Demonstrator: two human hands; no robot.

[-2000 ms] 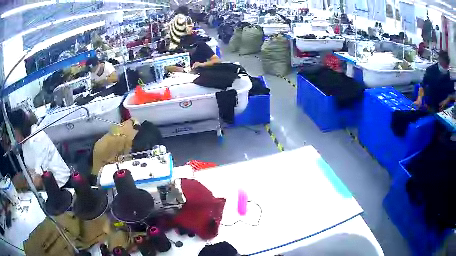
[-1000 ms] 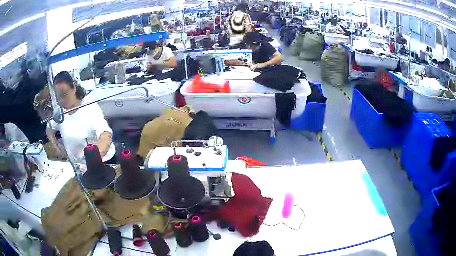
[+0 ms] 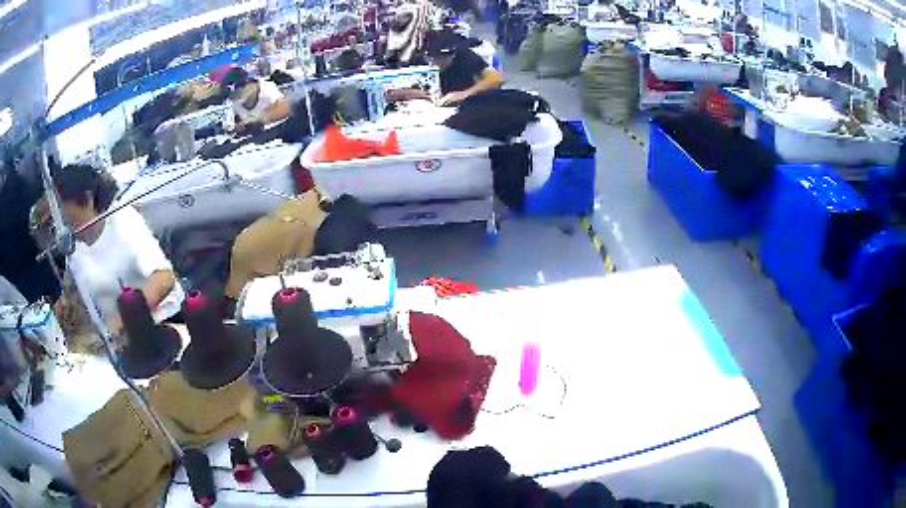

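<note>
Neither of my hands is in the picture. A black bundle [image 3: 477,478] shows at the bottom edge, cut off by it, in front of the white table [image 3: 636,337]. A crumpled red fabric piece [image 3: 442,377] lies beside a white and blue overlock machine [image 3: 318,288]. Large black thread cones [image 3: 293,332] stand in front of the machine. Smaller black cones with pink tips [image 3: 323,446] stand or lie nearer me. A bright pink object [image 3: 530,368] lies on the table beside a thin dark loop.
Khaki pieces [image 3: 117,446] lie on the left of the table. A person in white [image 3: 124,253] is at the left. Other people work behind white troughs [image 3: 427,184]. Blue crates [image 3: 695,203] with black pieces stand on the floor at the right. A thin metal pole rises at the left.
The view has swung right and back left, and tilted lower. More of the black bundle shows at the bottom edge. The person in white has turned more sideways since one second ago.
</note>
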